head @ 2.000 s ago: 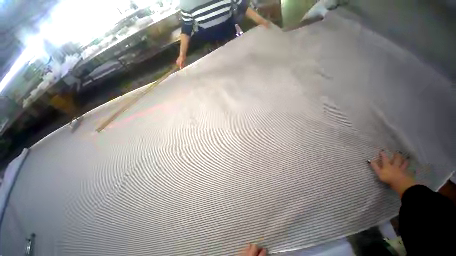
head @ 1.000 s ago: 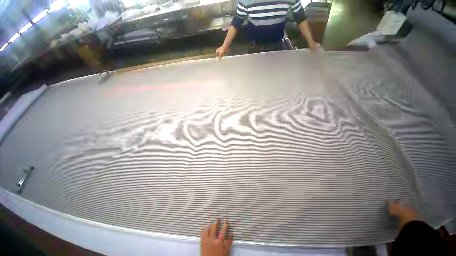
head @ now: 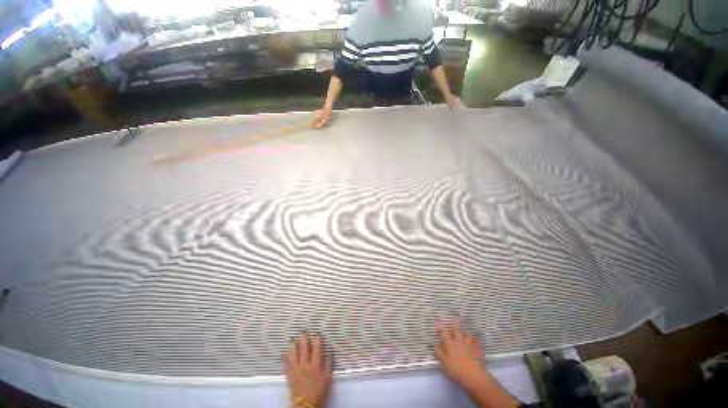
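A thin grey-beige striped fabric ply (head: 383, 279) covers the long table and shimmers in waves. My left hand (head: 309, 368) lies flat on its near edge, fingers spread. My right hand (head: 459, 347) lies on the cloth to the right of it, fingers apart, also near the front edge. Neither hand holds anything. A person (head: 389, 48) stands across the table with both hands at the far edge. One of those hands holds a long thin wooden stick (head: 239, 146), which lies over the cloth and is blurred.
The end cutter (head: 595, 381) sits at the front edge, right of my hands. White underlay paper (head: 199, 392) shows along the near side. A lay weight (head: 124, 135) is at the far left edge. The fabric roll (head: 638, 111) is at the right end, near dark hanging cables.
My right hand has moved left along the near edge, closer to my left hand. The view has shifted, bringing the cutter in. The other person's stick has swung from the far edge onto the cloth.
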